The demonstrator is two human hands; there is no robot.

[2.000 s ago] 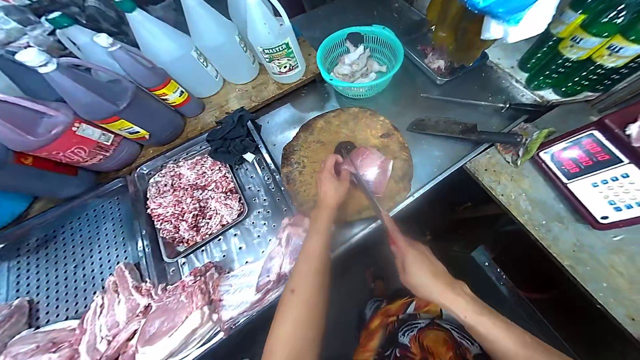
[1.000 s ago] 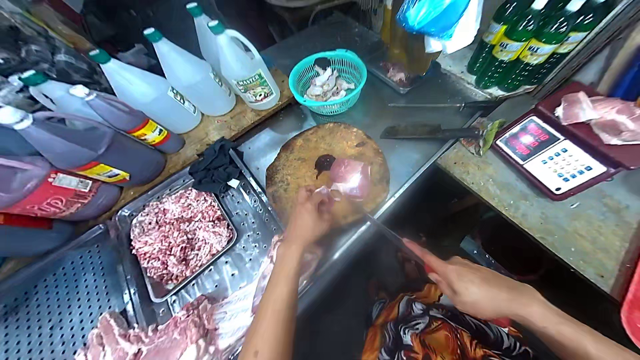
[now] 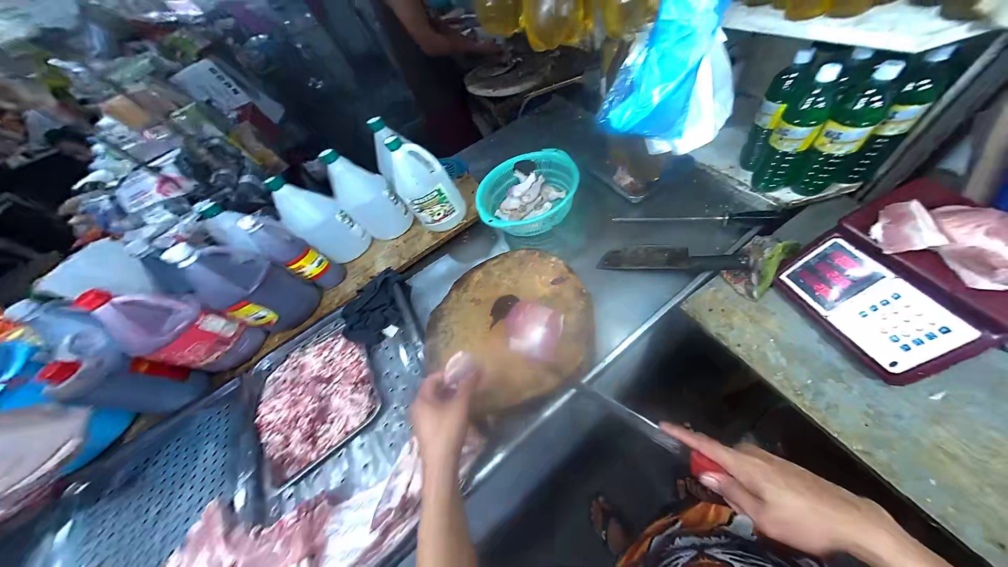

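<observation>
A round wooden chopping block [image 3: 480, 331] stands on the metal counter with a piece of raw meat [image 3: 535, 329] on it, beside a dark spot. My left hand [image 3: 445, 405] is at the block's near left edge, its fingers closed on a small pale piece that looks like meat. In my right hand [image 3: 756, 480] is a knife [image 3: 630, 413] with a red handle, held to the right of the block, its blade pointing back toward the block's near edge and apart from the meat.
Left are a tray of minced meat [image 3: 315, 402], a black cloth [image 3: 374, 307], meat slabs [image 3: 268, 535] and plastic jugs [image 3: 315, 224]. Behind stands a turquoise basket [image 3: 529, 224]. Right lie a cleaver [image 3: 654, 258], a thin rod-like tool [image 3: 677, 219] and a scale [image 3: 890, 307] bearing meat. Another person's arm [image 3: 433, 31] shows behind.
My left hand has moved off the meat to the block's near left edge. The knife, at the meat two seconds ago, has moved away from it. The view has tilted up.
</observation>
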